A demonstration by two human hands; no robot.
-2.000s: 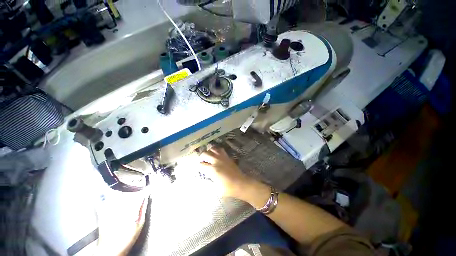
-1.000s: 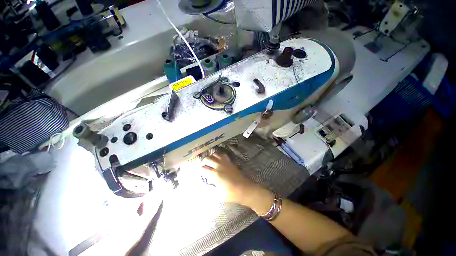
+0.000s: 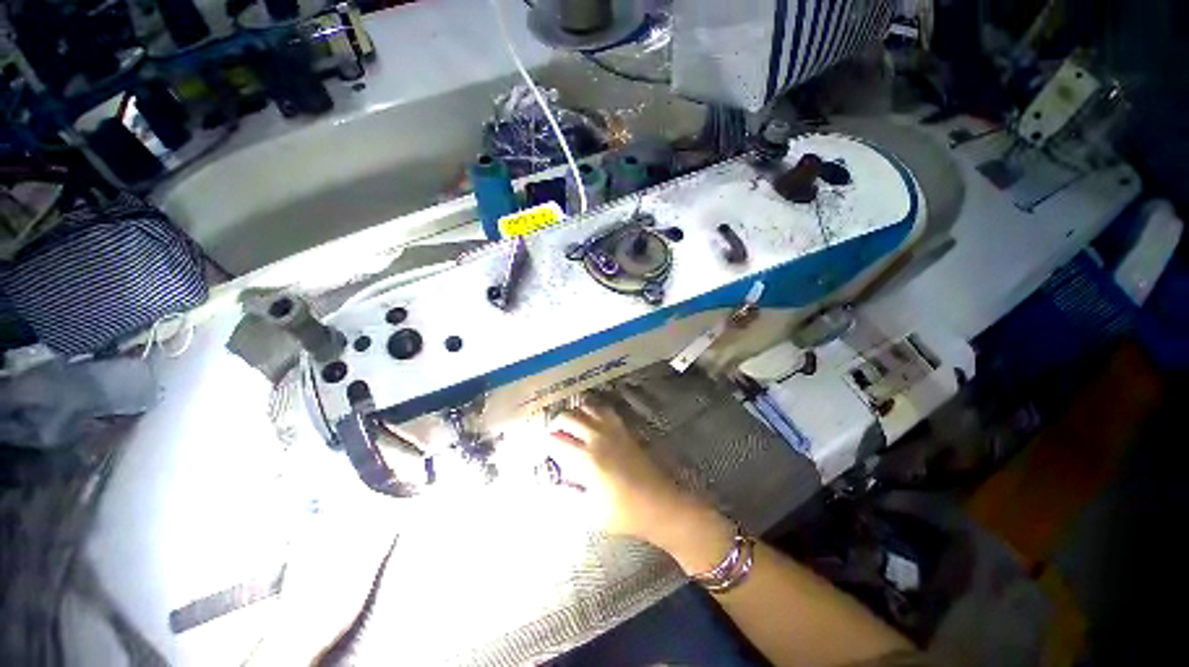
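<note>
Grey-brown striped cloth runs under the arm of the white and blue sewing machine and down toward me, bleached white near the needle. My right hand lies on the cloth right of the needle area, palm down. A small dark loop shows at its fingers; I cannot tell what it is or whether it is held. My left hand is at the lower left, washed out by the lamp, its fingers not readable. The presser foot and needle are lost in glare. A narrow dark strip lies left of that hand.
A light blue pen-sized tool lies right of the cloth. Teal thread cones stand behind the machine. A striped bag is at the left, another striped bag at the top. Grey crumpled cloth lies far left.
The view has shifted, so the machine sits lower and further right in the picture. My left hand is lower and farther from the needle area. My right hand stays on the cloth beside the needle area.
</note>
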